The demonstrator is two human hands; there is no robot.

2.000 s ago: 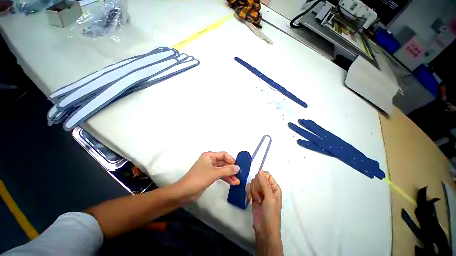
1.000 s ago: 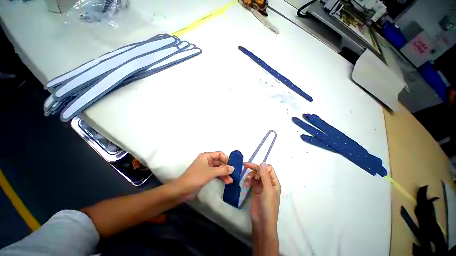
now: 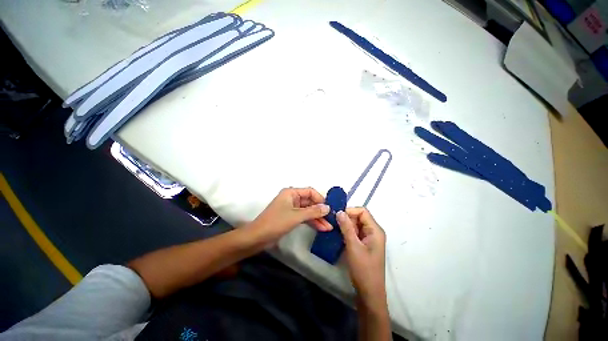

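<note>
A navy strip (image 3: 327,247) with a rounded end is folded over near the table's front edge. Its other part lies beyond my hands with the white backing (image 3: 368,178) and blue-grey border up. My left hand (image 3: 297,214) pinches the strip's left side near the rounded end. My right hand (image 3: 361,233) pinches the right side of the same end, its thumb on the navy face. The fingertips of both hands are close together. Whether a stud is between them is too small to tell.
A fanned stack of white-backed strips (image 3: 157,63) lies at left. A single navy strip (image 3: 390,60), a clear plastic bag (image 3: 399,93) and overlapping studded navy strips (image 3: 490,164) lie at right. Dark pieces (image 3: 595,286) are on the brown board. A metal tray (image 3: 143,170) is below the table edge.
The view has tilted down, so the table's things sit higher. My right hand has moved from beside the strip onto its rounded end. My left hand still holds the strip.
</note>
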